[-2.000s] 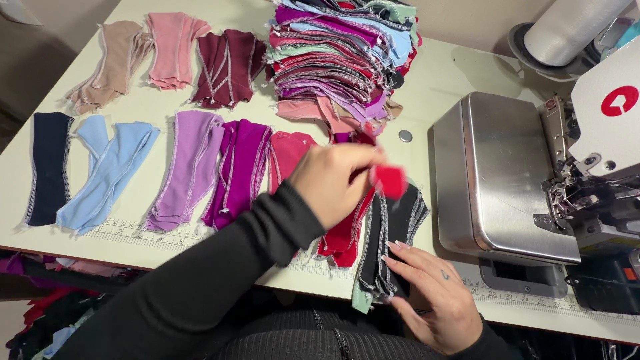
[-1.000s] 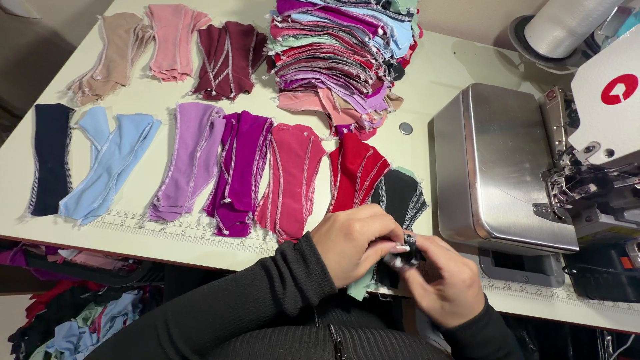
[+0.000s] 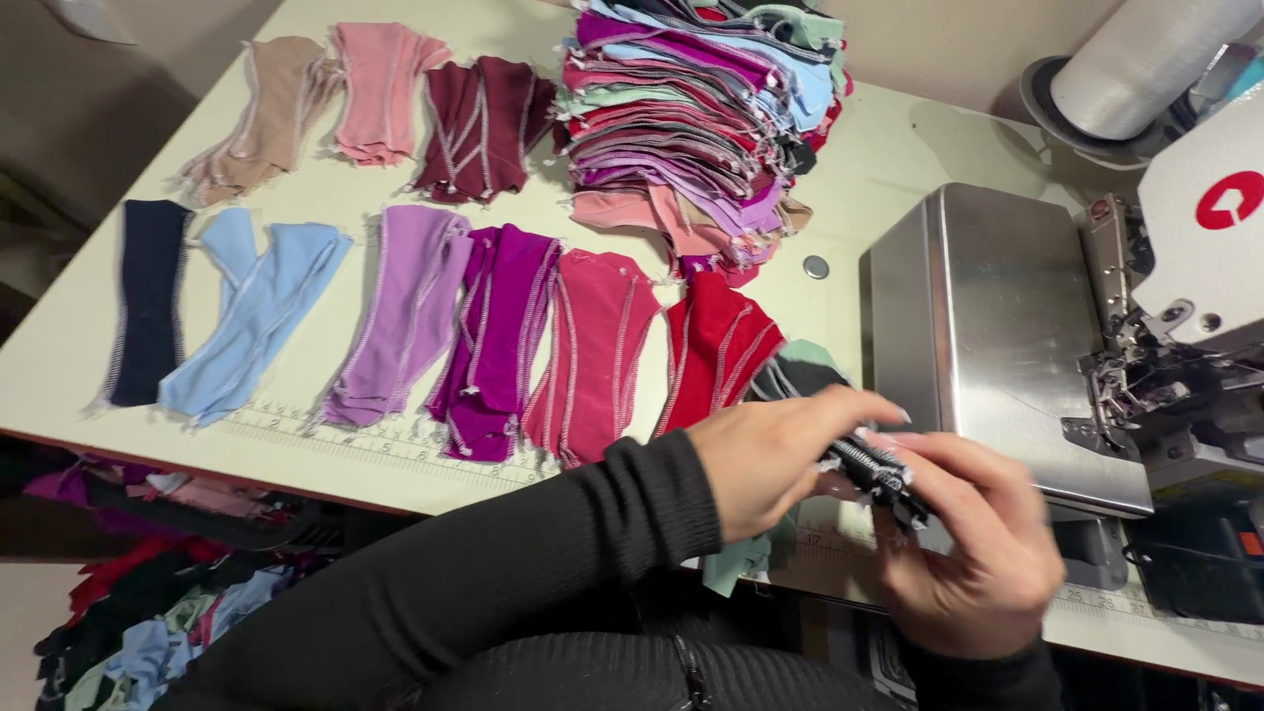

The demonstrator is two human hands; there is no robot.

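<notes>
Near the table's front edge, left of the sewing machine, my left hand (image 3: 775,459) and my right hand (image 3: 973,538) hold a bundle of black fabric strips (image 3: 879,484) with light overlocked edges between them. Mint green fabric (image 3: 739,565) shows below my left wrist. Just beyond my left hand lie red strips (image 3: 719,336). Further left in the same row are raspberry pink strips (image 3: 597,346), magenta-purple strips (image 3: 502,336), lilac strips (image 3: 405,306), light blue strips (image 3: 267,316) and a navy strip (image 3: 150,301).
A tall heap of mixed strips (image 3: 681,128) stands at the back. Beige (image 3: 272,109), pink (image 3: 375,89) and maroon strips (image 3: 484,128) lie behind the row. The overlock machine (image 3: 1007,336) stands right, with a thread cone (image 3: 1136,69) behind. Fabric scraps (image 3: 148,632) sit below the table.
Two seconds ago my left hand was raised with something red and my right hand lay on the black strips. Now both hands hold the black bundle, and the red strips lie uncovered.
</notes>
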